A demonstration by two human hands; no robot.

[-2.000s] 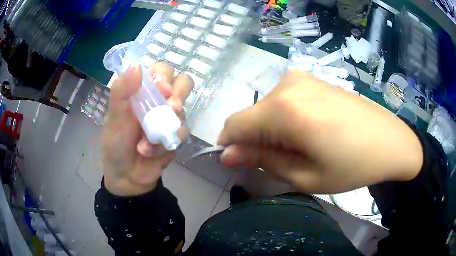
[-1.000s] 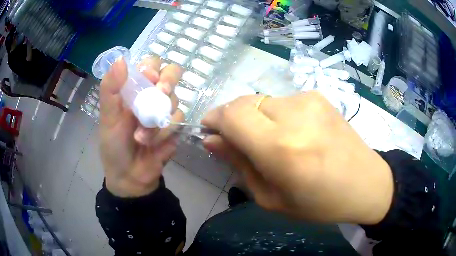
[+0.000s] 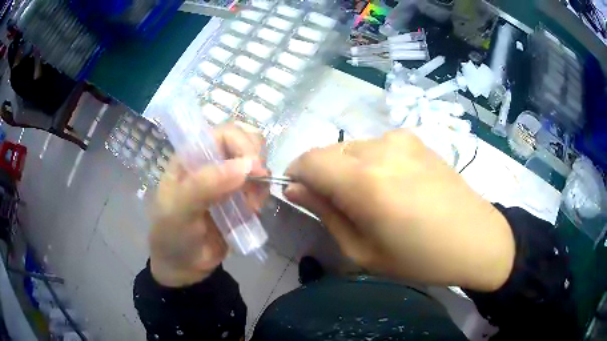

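A clear syringe barrel [image 3: 238, 221] is held slantwise over the floor in my left hand [image 3: 193, 220]. Its nozzle points down to the right, and its blurred upper end points up to the left. My left fingers wrap around its middle. My right hand [image 3: 406, 206] is shut on thin silver tweezers [image 3: 271, 179]. The tweezer tips reach my left thumb and fingertip, beside the barrel. Whether a small part is between the tips cannot be told.
Blister trays [image 3: 259, 63] with white blocks lie on the bench at back centre. A barrel pile [image 3: 426, 100] and a clear tub [image 3: 526, 126] are at back right. A white sheet [image 3: 512, 190] lies beyond my right hand. A chair stands at left.
The barrel has turned and slid lower in my left hand, its nozzle now further down and right. The tweezer tips have moved from the nozzle to my left fingertips.
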